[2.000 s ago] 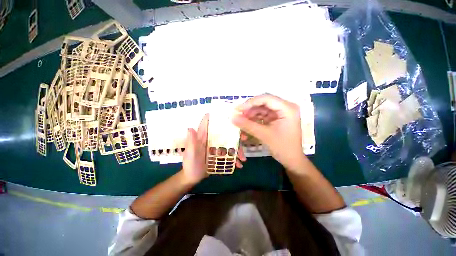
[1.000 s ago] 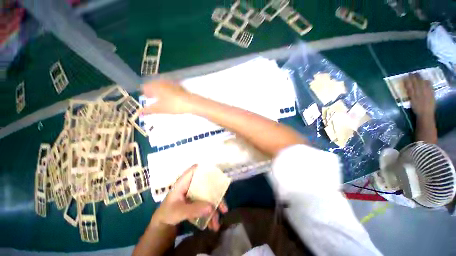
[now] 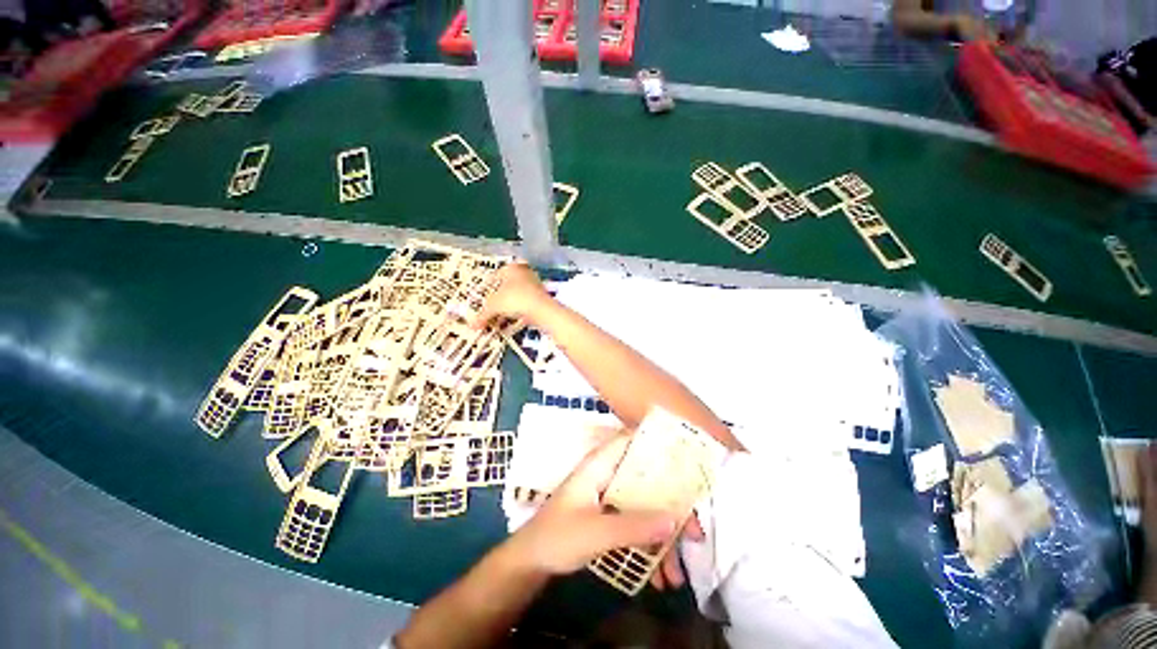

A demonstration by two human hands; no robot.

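Note:
My left hand (image 3: 590, 514) holds a beige phone front housing (image 3: 624, 569), key grid toward me, with a cream square piece (image 3: 662, 467) covering its upper part. My right hand (image 3: 511, 297) reaches across above my left forearm and is at the upper right edge of the loose pile of housings (image 3: 393, 361). Its fingertips are at the pile; whether they grip a housing cannot be told. The die-cut sheet (image 3: 812, 507) lies partly under my arms, with a bright white stack of sheets (image 3: 749, 336) behind it.
A metal post (image 3: 514, 127) stands behind the pile. The green conveyor (image 3: 609, 190) carries scattered housings (image 3: 875, 236). Cream pieces (image 3: 1002, 514) and a white card (image 3: 930, 468) lie on a clear bag (image 3: 1066, 558). Red trays (image 3: 1040, 108) and a person's arm (image 3: 933, 19) are beyond.
The view has swung up and left, showing more conveyor and trays. My right hand has moved from the sheet stack's left edge to the pile. My left hand still holds the covered housing.

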